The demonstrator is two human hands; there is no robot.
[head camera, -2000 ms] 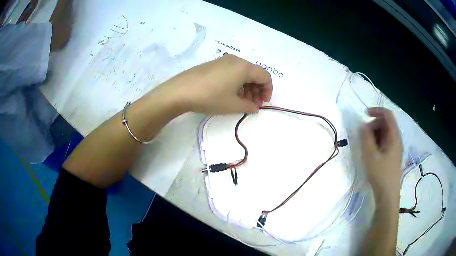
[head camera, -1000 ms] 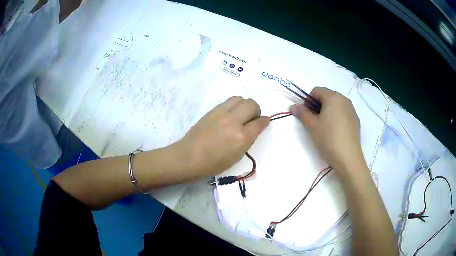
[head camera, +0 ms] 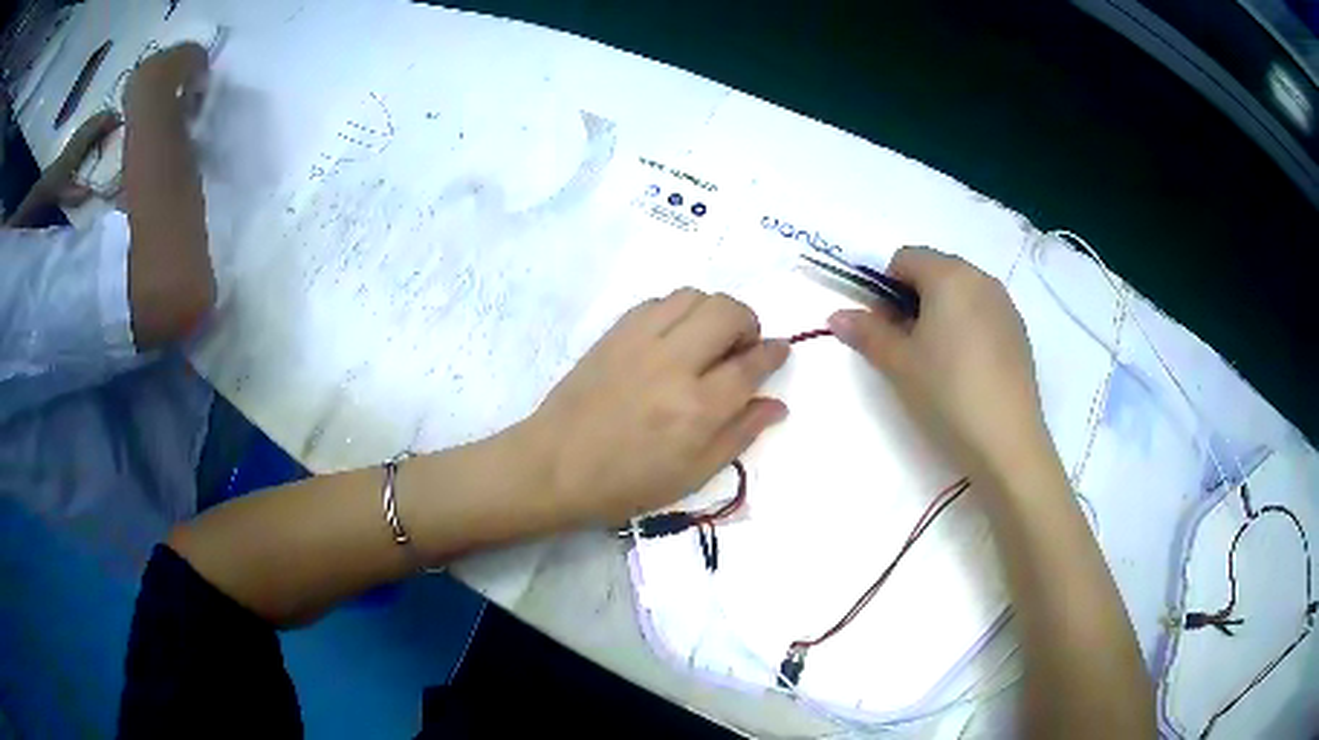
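Note:
A white panel (head camera: 854, 499) with rounded corners and a purplish rim lies in front of me. My left hand (head camera: 658, 405) holds the red and black wires (head camera: 813, 334) near the panel's top edge. My right hand (head camera: 948, 362) pinches the same wires just to the right and also holds dark tweezers (head camera: 868, 282), tips pointing left. A black jack (head camera: 666, 525) sits at the panel's left edge, with short black wire tails (head camera: 709, 547) beside it. A small black connector (head camera: 791, 667) sits at the lower edge. My hands and right forearm hide parts of the wires.
A neighbouring wired panel (head camera: 1244, 636) lies at the right. Thin white cable (head camera: 1124, 311) loops between the panels. At the upper left, another person's hands and arm (head camera: 167, 188) work beside other tweezers (head camera: 83, 84). A dark green conveyor (head camera: 897, 101) runs behind the bench.
My right hand has come in from the right with the tweezers, and both hands now hold the upper wires. In the last second the tweezers closed up and the neighbour's arms came into view.

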